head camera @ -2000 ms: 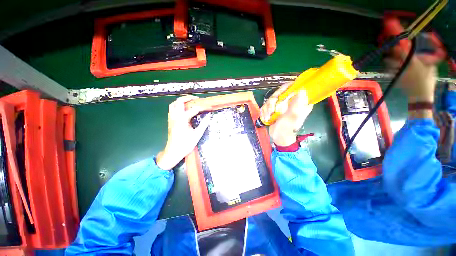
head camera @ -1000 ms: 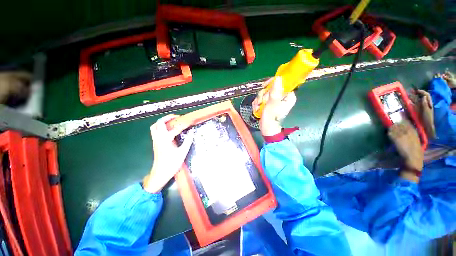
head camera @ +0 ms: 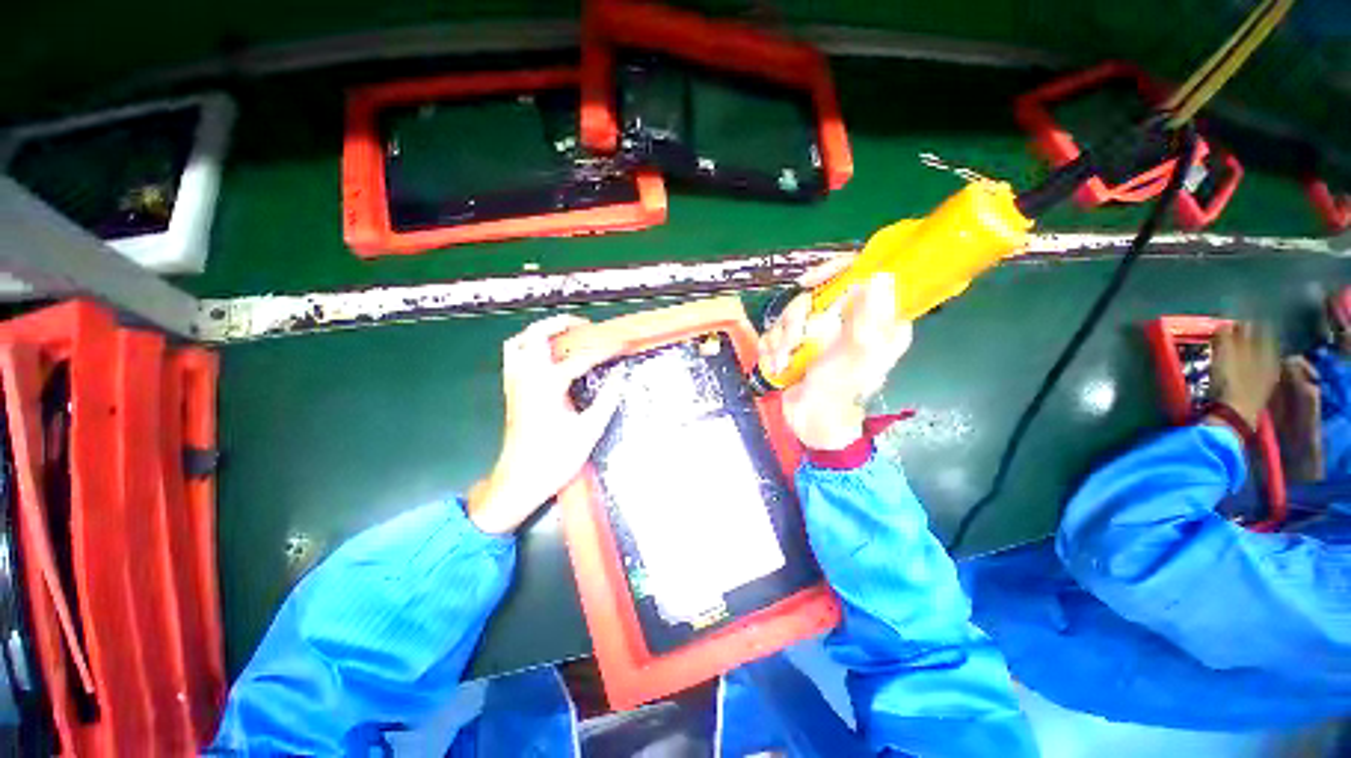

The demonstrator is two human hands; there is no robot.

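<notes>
An opened tablet [head camera: 793, 555] lies in a red-orange foam frame [head camera: 605, 629] in front of me, tilted a little. A glaring white battery [head camera: 696, 511] fills its middle, with the mainboard [head camera: 667, 381] at the far end. My left hand [head camera: 551, 422] holds the frame's far left corner, thumb over the tablet. My right hand [head camera: 833, 367] is closed around the yellow electric screwdriver [head camera: 948, 255], at the frame's upper right corner. The screwdriver tip is hidden by the hand. A round dark dish [head camera: 774, 307] shows partly behind the right hand.
Stacked red frames [head camera: 126, 518] stand at the left bench edge. A worn white rail [head camera: 445, 296] separates the bench from the belt, which carries red-framed tablets [head camera: 482, 163] and a white-framed one [head camera: 200, 193]. A black cord [head camera: 1059, 378] hangs right. Another person's hand [head camera: 1245, 370] works at a framed tablet.
Compared with one second ago, my right hand and the screwdriver have moved from over the dish to the frame's upper right corner. A white-framed tablet has come into view at left.
</notes>
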